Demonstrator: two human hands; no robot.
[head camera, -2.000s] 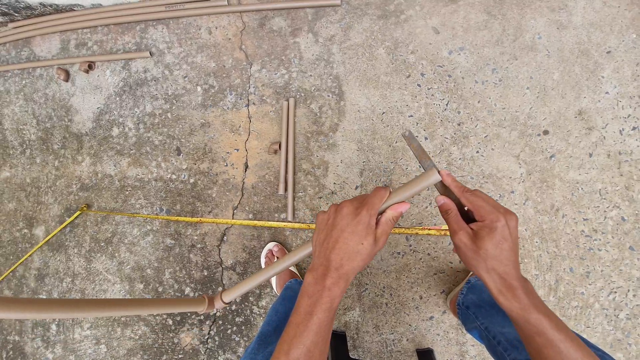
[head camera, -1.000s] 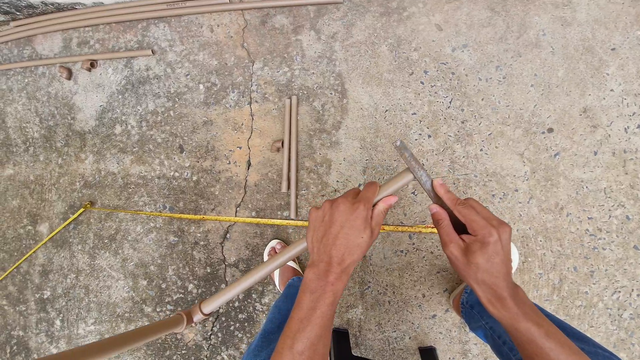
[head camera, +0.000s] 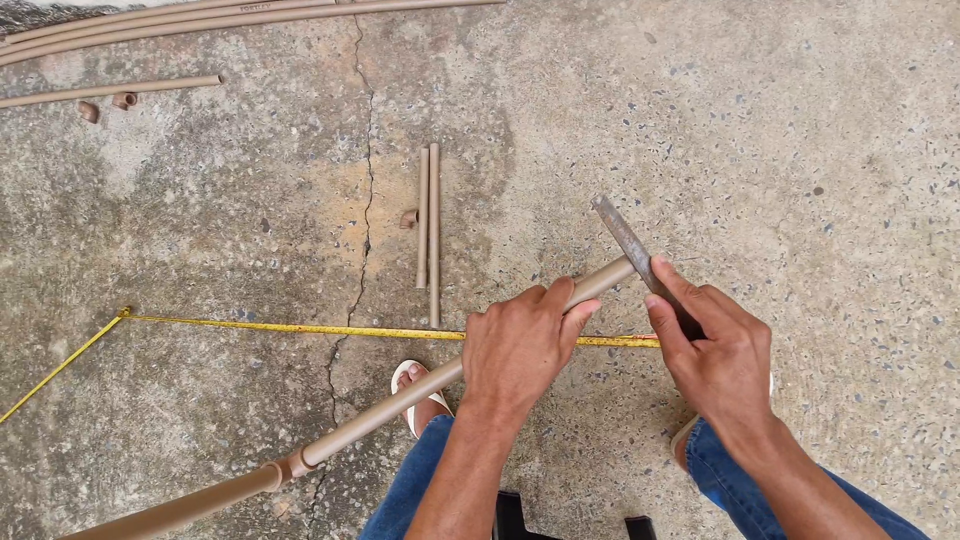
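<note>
My left hand (head camera: 521, 349) is wrapped around a brown PVC pipe (head camera: 386, 414) near its upper right end. Lower down, a brown pipe fitting (head camera: 291, 469) joins it to another length of pipe (head camera: 180, 511) that runs out at the bottom left. My right hand (head camera: 712, 345) grips a flat metal tool (head camera: 630, 238), possibly a file, whose blade lies across the pipe's end. A yellow measuring tape (head camera: 300, 328) stretches over the concrete beneath the pipe and my hands.
Two short pipes (head camera: 434, 232) lie side by side with an elbow fitting (head camera: 409, 218) touching or close to them. Long pipes (head camera: 247, 22), a single pipe (head camera: 150, 88) and two elbows (head camera: 88, 112) are at the upper left. Black legs of some object (head camera: 511, 517) show at the bottom.
The metal tool has shifted relative to the pipe's end, with my right hand still around it. The joined pipe's lower left part has swung downward since the earliest frame.
</note>
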